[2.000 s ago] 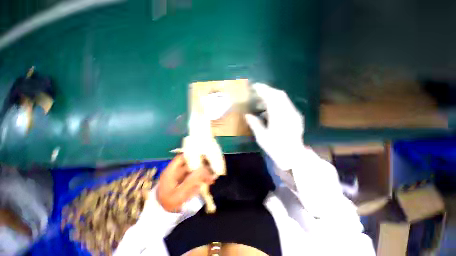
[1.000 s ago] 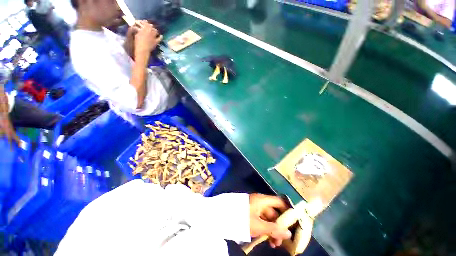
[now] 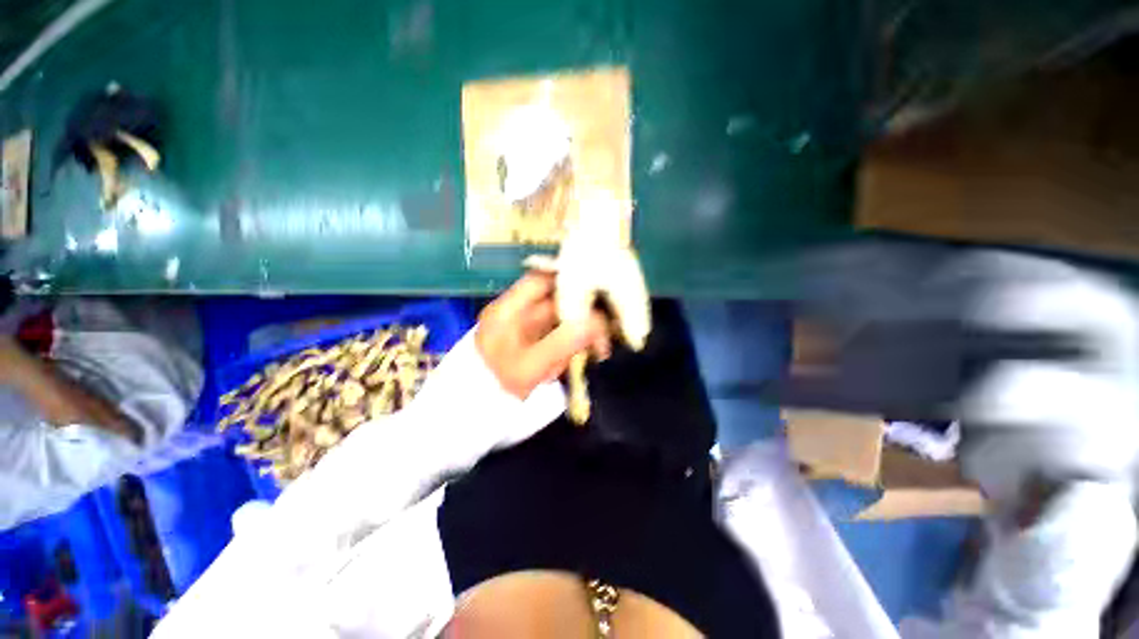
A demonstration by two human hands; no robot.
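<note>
My bare left hand [image 3: 537,340] is shut on cream leg parts [image 3: 605,281] at the bench edge, with one slim end pointing down toward my lap. Their upper end overlaps the lower edge of a tan cardboard pad [image 3: 487,206]. A bright white patch of what looks like glue [image 3: 537,150] lies on the pad. I cannot make out my right hand; my right sleeve [image 3: 793,543] runs down out of the picture.
A blue crate [image 3: 244,362] heaped with leg parts stands at lower left. A black piece with pale legs [image 3: 113,137] lies on the green bench [image 3: 337,125]. Brown cartons [image 3: 831,443] are at right, beside blurred white clothing [image 3: 1049,412]. Another person's arm [image 3: 75,406] shows at far left.
My view has turned back from the left toward the bench and my lap. My left hand still holds the leg parts. My gloved right hand, by the pad two seconds ago, is gone from there.
</note>
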